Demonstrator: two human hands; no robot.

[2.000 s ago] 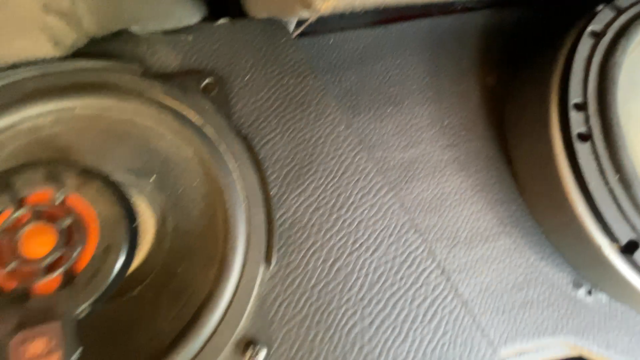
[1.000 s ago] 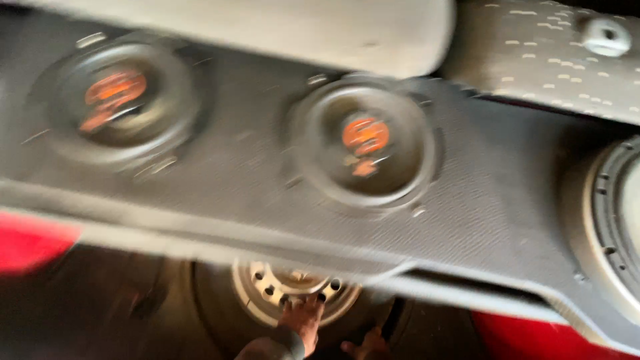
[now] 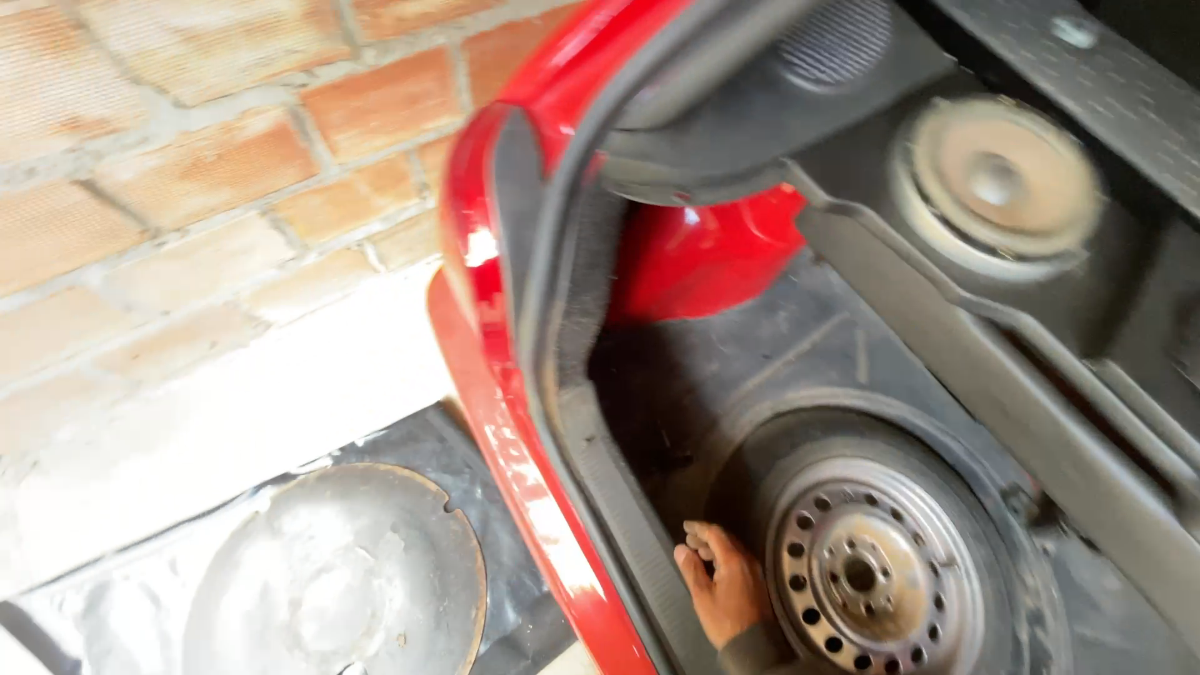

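Note:
My right hand is low in the frame, just left of the spare wheel in a red car's boot. Its fingers are loosely curled, with a gap between thumb and fingers, and nothing shows in its grasp. The wheel's steel rim has round holes and a rusty centre, and it lies in the spare wheel well. Whether the hand touches the tyre is unclear. My left hand is out of view.
Across the boot's right side runs a dark speaker shelf with a round speaker. A rubber seal lines the opening. Outside are a brick wall and a worn round disc on a black sheet.
The view has swung from the speaker shelf to the boot opening and the wall beside it. Two hands showed near the wheel a second ago; now only one does.

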